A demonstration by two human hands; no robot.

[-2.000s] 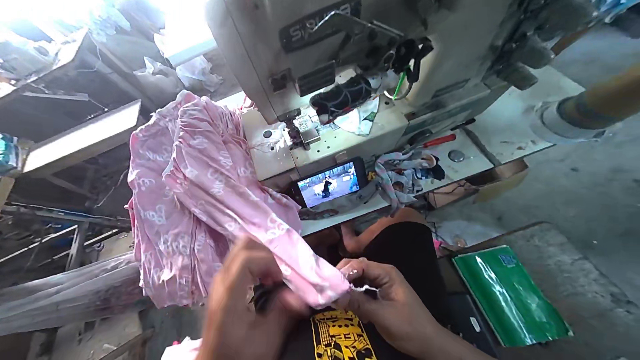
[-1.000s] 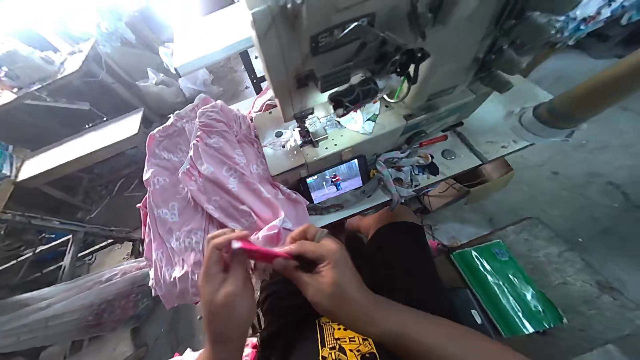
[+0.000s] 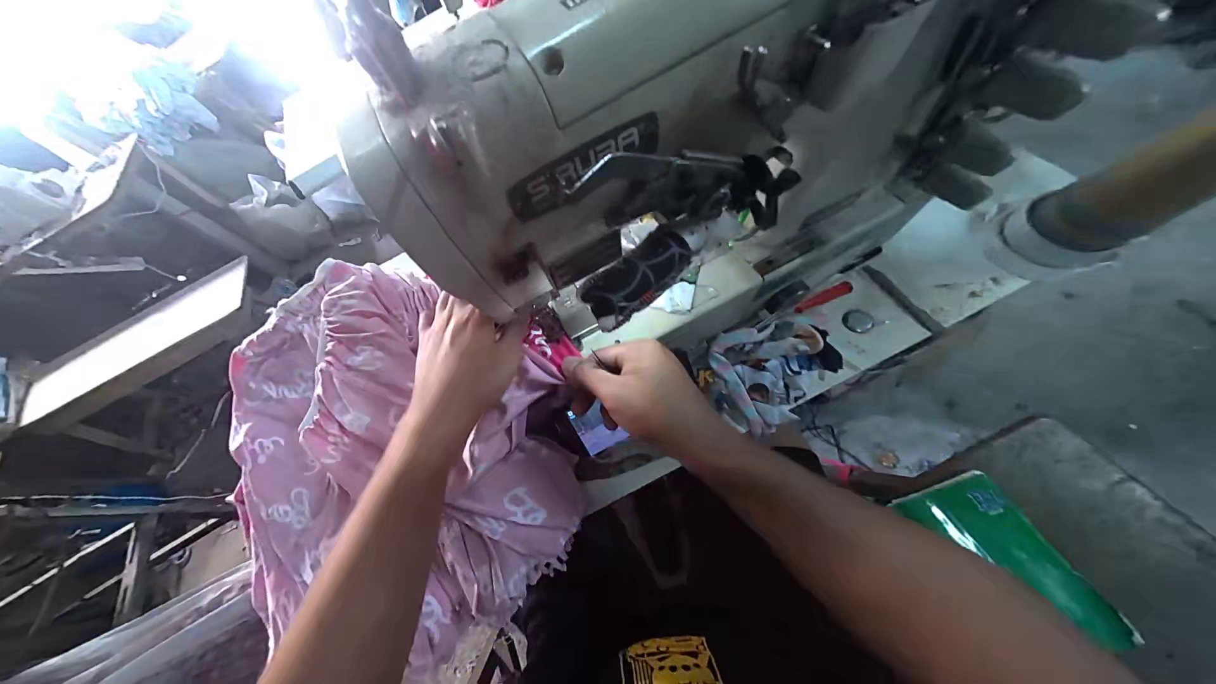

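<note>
Pink printed fabric (image 3: 361, 408) with gathered edges hangs over the left end of the sewing machine's bed. My left hand (image 3: 470, 356) presses on this fabric just left of the needle area of the industrial sewing machine (image 3: 456, 152). Between finger and thumb, my right hand (image 3: 636, 385) pinches the edge of a brighter pink strip (image 3: 551, 347), which lies under the machine's head by the presser foot. The needle itself is hidden behind the head. A lit phone (image 3: 597, 432) is partly covered below my right hand.
On the machine table lie fabric scraps (image 3: 760, 370), a red-handled tool (image 3: 824, 296) and a round metal disc (image 3: 858, 321). A green book or packet (image 3: 1021, 560) rests on a surface at the lower right. A thick pole (image 3: 1121, 190) crosses the right side. Shelves (image 3: 133, 342) stand at the left.
Both hands have moved from above my lap up to the machine's needle area, bringing the bright pink strip under the head. The view has moved much closer to the machine.
</note>
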